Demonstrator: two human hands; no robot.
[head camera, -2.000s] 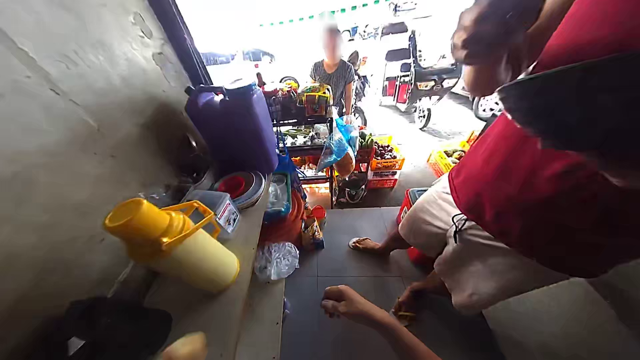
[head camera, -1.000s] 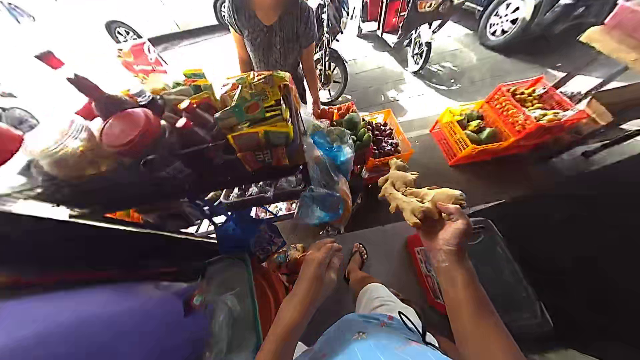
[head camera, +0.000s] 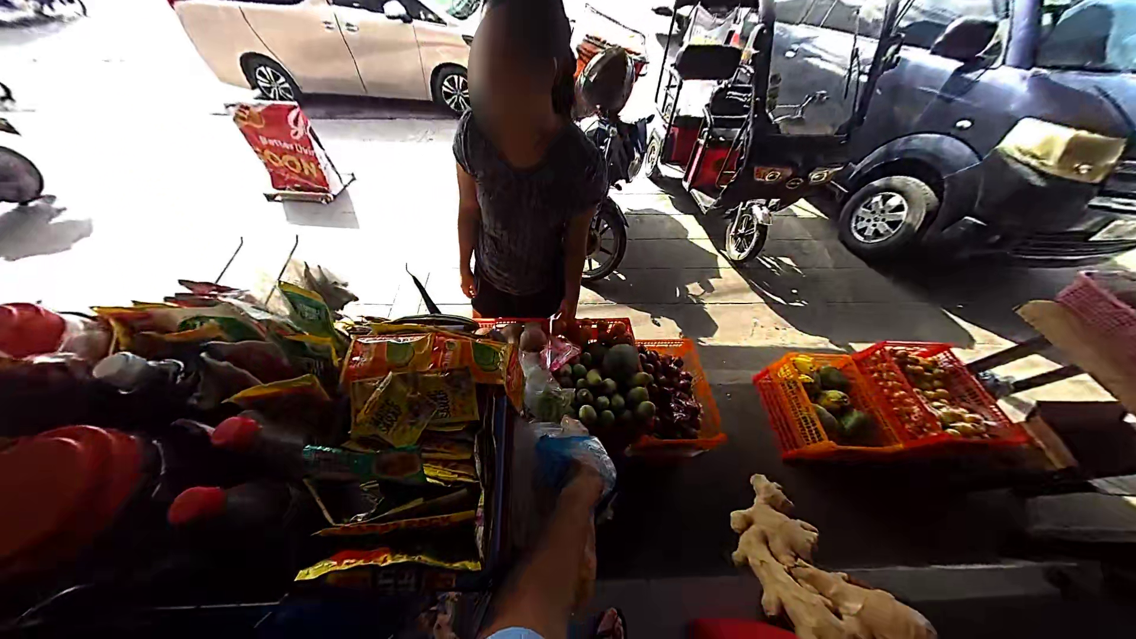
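Observation:
A large piece of ginger root rises from the bottom edge, right of centre. My right hand, below the frame, is hidden from sight. My left arm stretches forward from the bottom centre, and my left hand is at blue and clear plastic bags hanging beside the goods rack. The bags cover the fingers, so their grip is unclear. Just beyond are a crate of green round fruit or vegetables and an orange crate of dark red onions.
Seasoning packets and red-capped bottles crowd the rack at left. Orange crates of produce stand at right. A person stands behind the crates, with a motorcycle, a three-wheeler and cars on the street beyond.
My left hand has moved forward to the plastic bags. The ginger is lower in view and my right hand has left the frame. The view has shifted towards the street.

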